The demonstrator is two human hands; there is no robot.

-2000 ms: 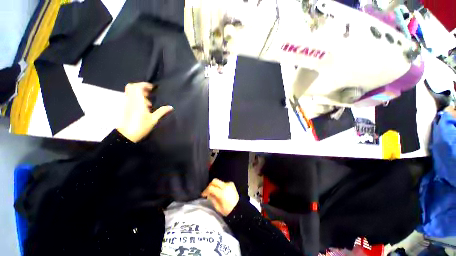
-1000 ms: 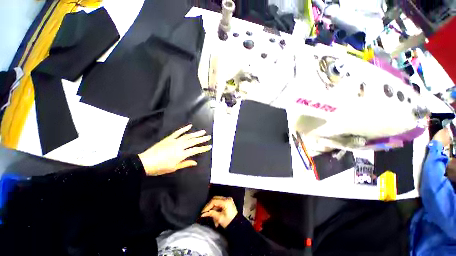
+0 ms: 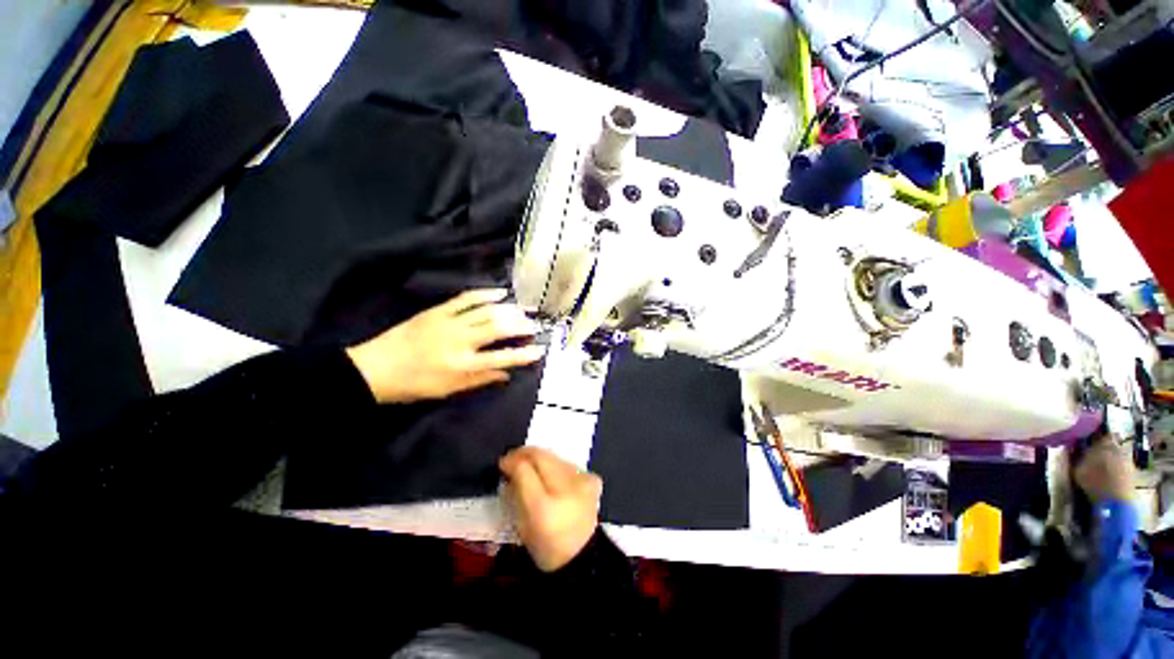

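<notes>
A large black garment piece [image 3: 399,451] lies on the white table left of the needle, its lower edge near the table's front edge. My left hand [image 3: 444,350] lies flat on it, fingers spread, tips beside the presser foot [image 3: 595,345]. My right hand [image 3: 554,505] is at the garment's lower right corner, fingers curled together with the thumb; its fingertips seem to pinch the fabric edge. The sewing machine [image 3: 837,348] stands to the right. A flat black rectangle panel [image 3: 672,444] lies right of the needle, partly under the head.
Black cut pieces [image 3: 193,129] lie at left by yellow-covered boards [image 3: 52,129]. An orange-red stick [image 3: 796,483], a label card [image 3: 924,500] and a yellow block [image 3: 980,538] lie at front right. A neighbour's blue sleeve [image 3: 1110,579] shows far right. Thread cones [image 3: 837,167] stand behind the machine.
The garment's lower part has come up from my lap onto the table. My right hand has risen from below the edge to the tabletop. The view has shifted, showing more behind the machine.
</notes>
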